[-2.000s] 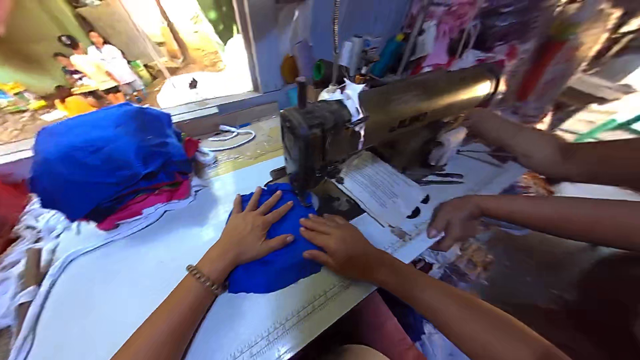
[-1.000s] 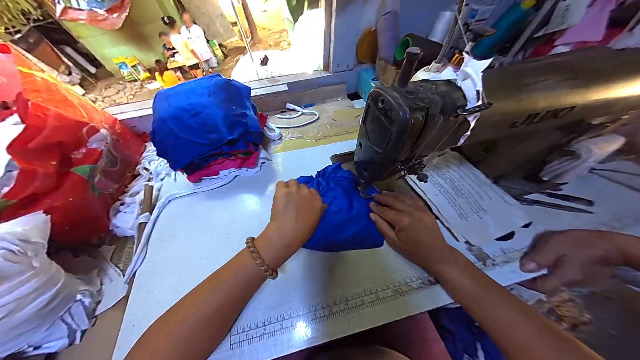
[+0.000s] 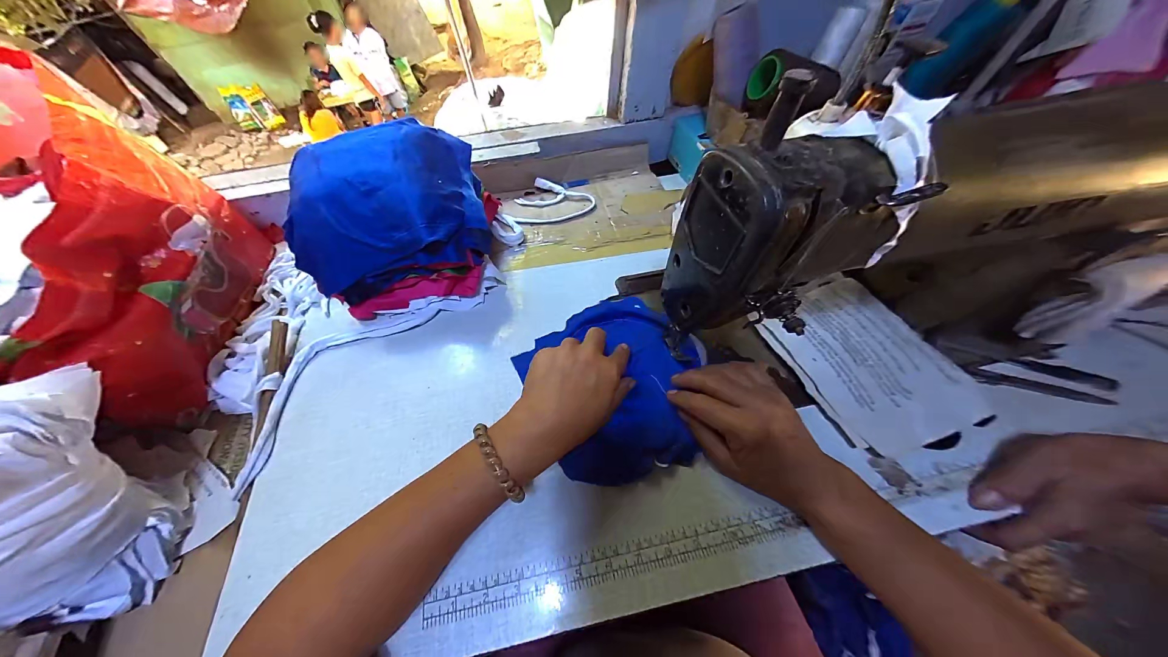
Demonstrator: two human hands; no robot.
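A piece of blue fabric (image 3: 630,411) lies bunched under the needle area of a dark industrial sewing machine (image 3: 757,228). My left hand (image 3: 579,383), with a beaded bracelet at its wrist, has its fingers curled onto the fabric's left part and grips it. On the right edge of the fabric, close to the presser foot (image 3: 675,342), my right hand (image 3: 744,420) pinches the cloth between thumb and fingers. A pale edge of cloth shows beside the foot. The needle tip is hard to make out.
Stacked blue and pink fabric (image 3: 388,214) stands at the back left, near a white cord (image 3: 557,205). Red plastic bags (image 3: 128,274) and white cloth (image 3: 73,493) lie left. Scissors (image 3: 1049,374) and a printed paper (image 3: 876,374) lie right. Another person's hand (image 3: 1058,484) is at the table's right edge.
Two seconds ago my hands lay flat with fingers spread on the blue fabric; now both are curled and gripping it. The other person's second hand has left the machine's side. The view has swung left.
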